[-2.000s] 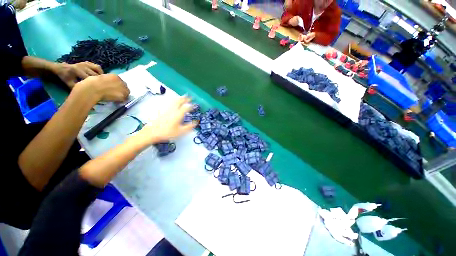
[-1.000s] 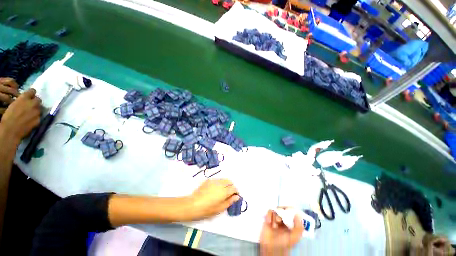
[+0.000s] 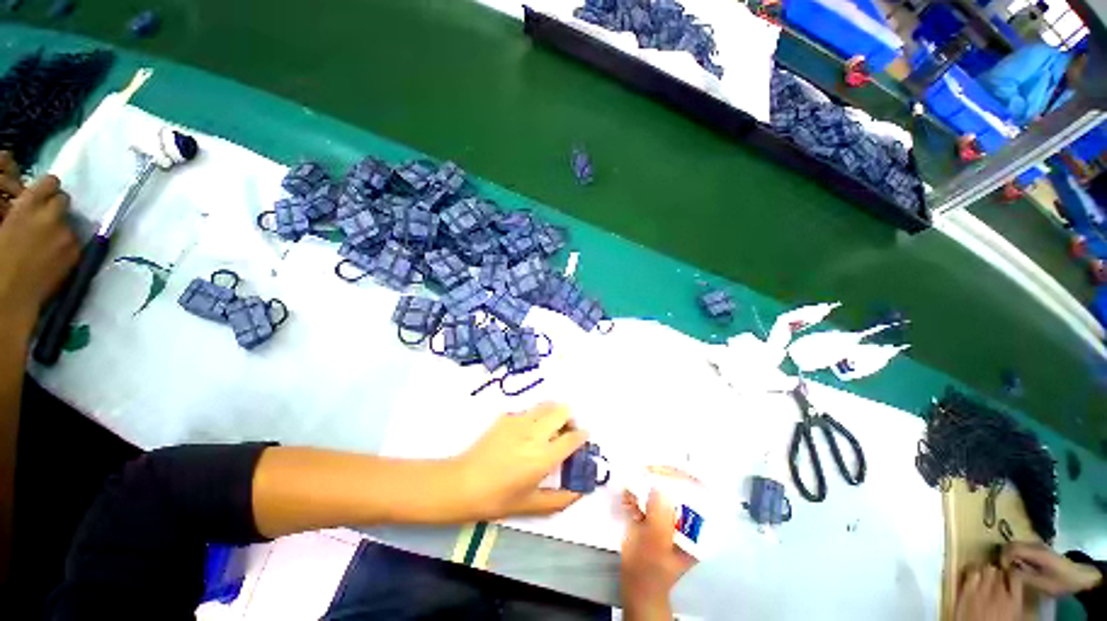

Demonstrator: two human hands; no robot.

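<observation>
My left hand point(image 3: 522, 461) holds a miniature bag piece point(image 3: 580, 468), dark plaid with a black cord loop pointing right, over the white work sheet point(image 3: 449, 425). My right hand point(image 3: 653, 534) grips the white glue bottle point(image 3: 687, 519), its blue-and-red label showing, just right of the piece. The bottle's nozzle end is hard to make out. A heap of bag pieces point(image 3: 461, 249) lies beyond my left hand. Two pieces point(image 3: 231, 309) lie together at the left, and a single piece point(image 3: 767, 500) lies right of the bottle. Loose cord handles point(image 3: 516, 386) lie below the heap.
Black scissors point(image 3: 826, 451) and spare glue bottles point(image 3: 838, 349) lie at right. A hammer point(image 3: 91, 267) is at left near a neighbour's hand. Another person's hands work at the brown board point(image 3: 965, 546) beside a cord heap point(image 3: 989, 455). Beyond the green belt point(image 3: 461, 103) is the parts tray point(image 3: 728, 115).
The view swung right. My left hand moved from the heap side to the work sheet and took a piece. The glue bottle has turned and moved left, nearer that piece, uncovering the single piece.
</observation>
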